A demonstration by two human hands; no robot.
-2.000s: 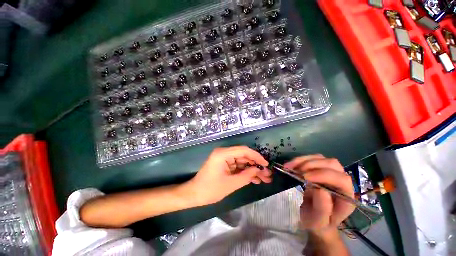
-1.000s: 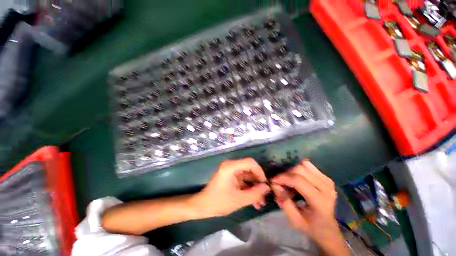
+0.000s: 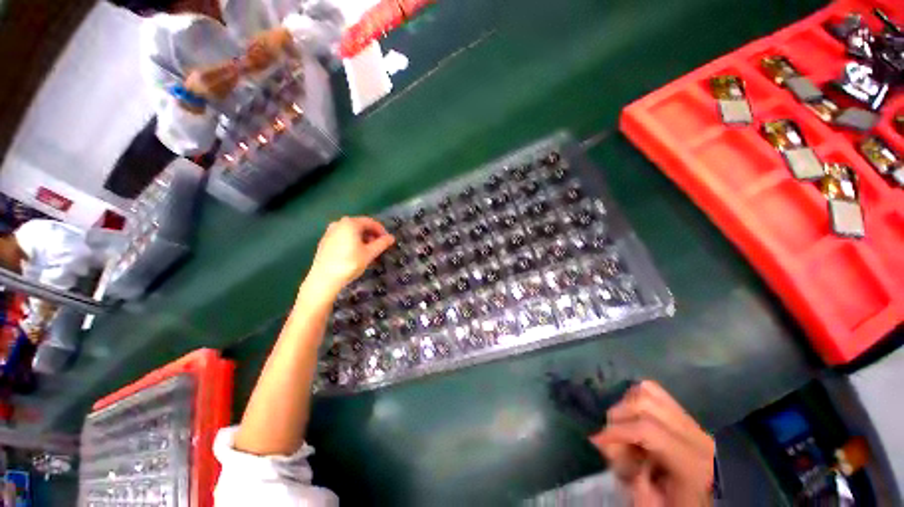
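The clear blister tray (image 3: 649, 302) lies in the middle, with a small dark round unit in many pockets. My left hand (image 3: 347, 255) is over its far left part, thumb and fingertips close together at the pockets; whether they hold a unit cannot be told. My right hand (image 3: 659, 446) is at the lower right, blurred, with fingers curled; no tweezers can be made out in it. Small black parts (image 3: 585, 389) lie scattered on the green bench between the tray and my right hand.
A red parts tray (image 3: 768, 233) with metal-ended assemblies (image 3: 843, 203) is at right. A red tray (image 3: 216, 396) holding another clear tray (image 3: 139, 446) is at lower left. Stacked trays (image 3: 273, 149) and another person's hands (image 3: 243, 67) are at upper left.
My left hand has left my right hand and moved up-left to the tray. My right hand has shifted slightly right and down. The view has tilted up, showing people and stacks across the bench.
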